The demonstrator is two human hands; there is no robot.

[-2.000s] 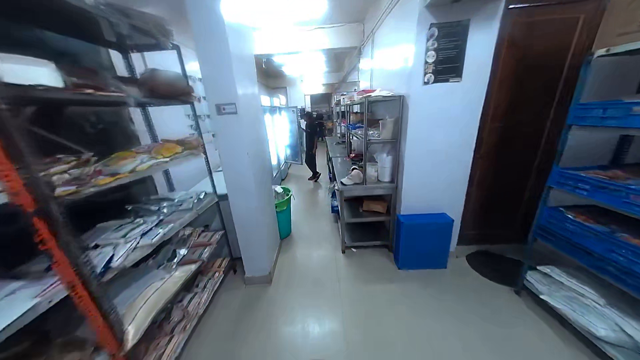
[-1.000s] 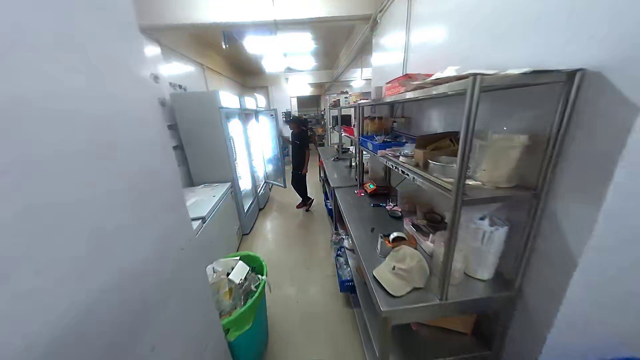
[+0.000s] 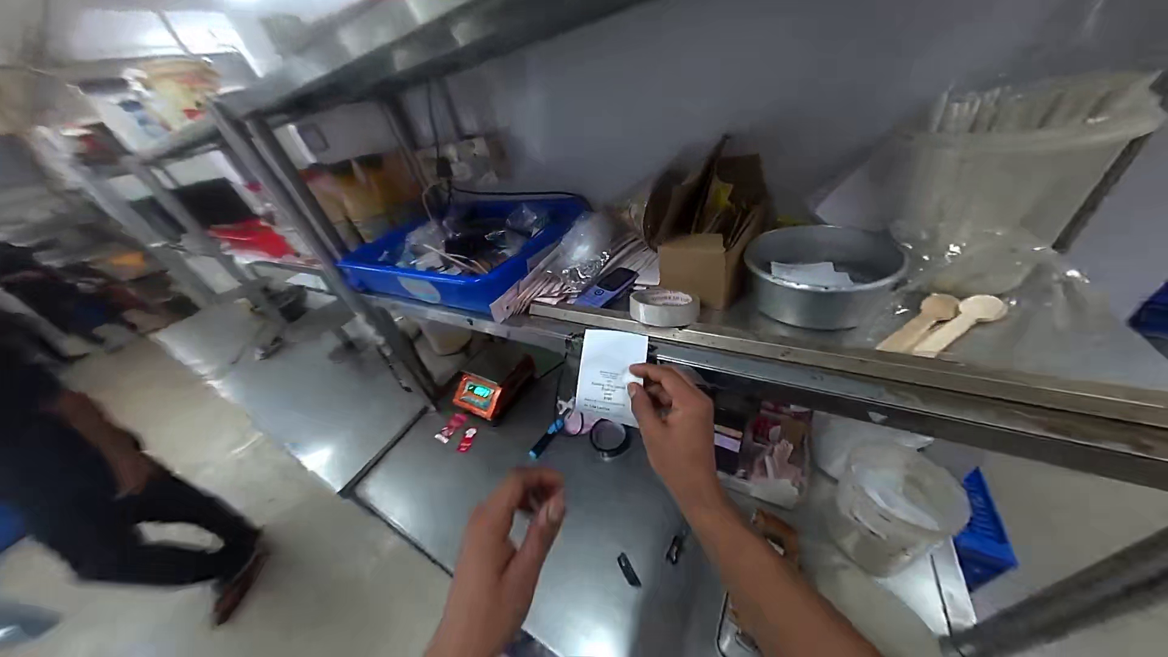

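Note:
A small white printed paper slip (image 3: pixel 610 365) hangs in front of the edge of the steel shelf, and the thumb and fingers of my right hand (image 3: pixel 673 415) pinch its right edge. My left hand (image 3: pixel 516 529) is lower and to the left, over the steel table (image 3: pixel 438 488), fingers curled and apart with nothing between them. Above the slip, a roll of tape (image 3: pixel 664 307) lies on the shelf. Under the shelf, a small orange device with a lit display (image 3: pixel 478 392) stands on the table.
The shelf holds a blue plastic tray (image 3: pixel 456 278), a round metal pan (image 3: pixel 826 274) and wooden spoons (image 3: pixel 958 319). A clear plastic tub (image 3: pixel 899 502) stands below at right. A person in dark clothes (image 3: pixel 82 474) is in the aisle at left.
The view has moved up close to the steel rack. Both my hands have come into view, the right one on the paper slip. The person in the aisle appears much nearer.

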